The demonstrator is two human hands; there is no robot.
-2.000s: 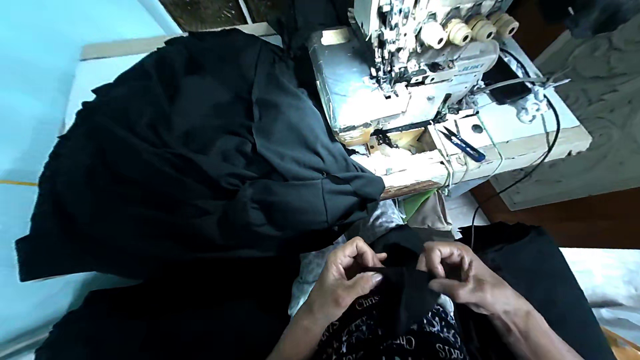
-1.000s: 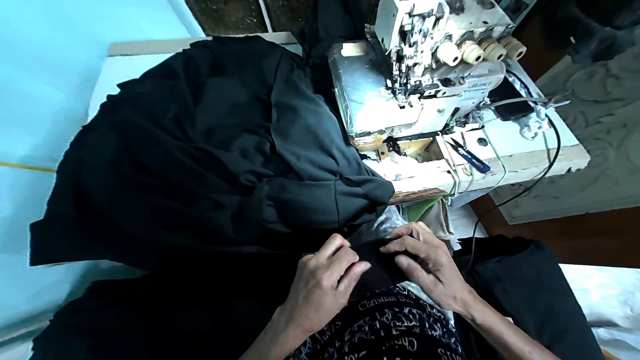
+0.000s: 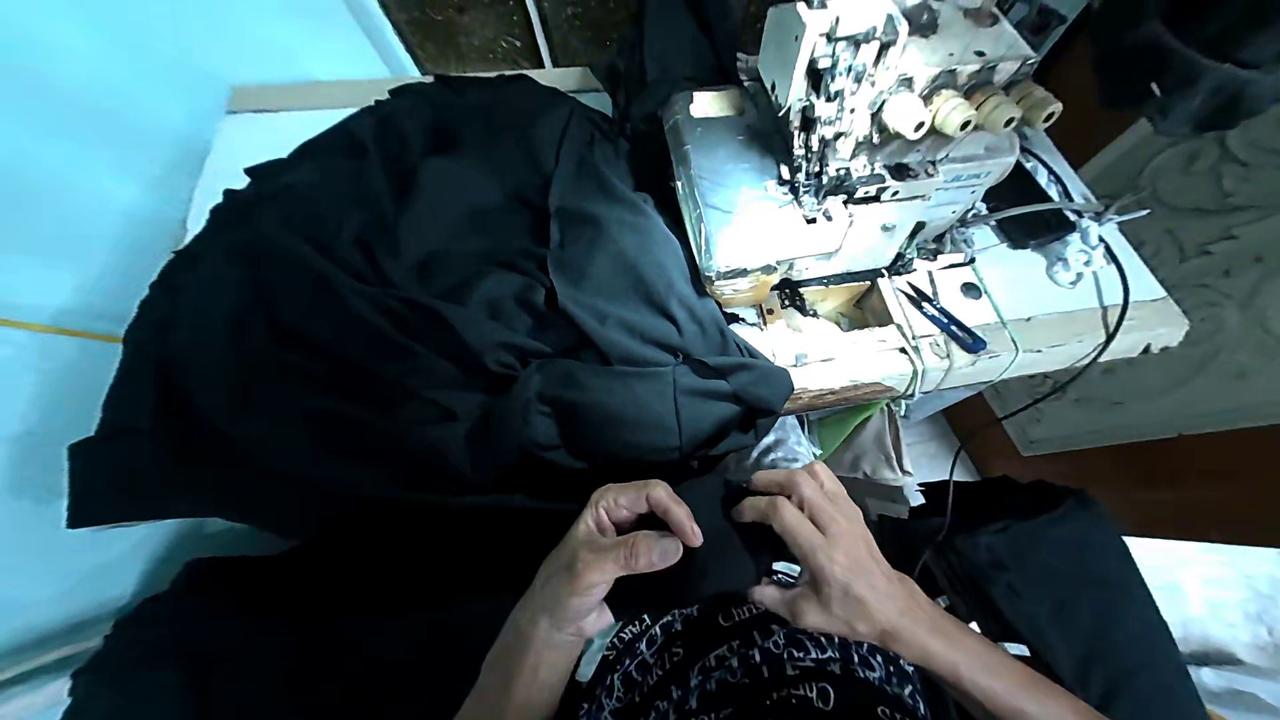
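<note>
Black fabric [image 3: 715, 520] lies over the lap, between my two hands. My left hand [image 3: 615, 550] is raised a little over it, thumb and forefinger curled near each other; whether anything is pinched there cannot be told. My right hand [image 3: 825, 560] rests on the fabric's right part, fingers bent onto it and thumb lower down, with a small pale patch between them. A large heap of black cloth [image 3: 430, 280] with a seamed edge spreads over the table to the upper left. A patterned dark garment with lettering [image 3: 740, 670] is at the bottom.
An overlock sewing machine [image 3: 850, 150] with several thread tension dials stands at the upper right. Blue-handled thread snips [image 3: 945, 320] lie on the table edge beside it. A black cable [image 3: 1085, 360] hangs down at the right. More black fabric [image 3: 1060, 590] lies at the lower right.
Two seconds ago both hands held a raised fold of the black fabric close together. Now the fabric lies lower and the hands are farther apart.
</note>
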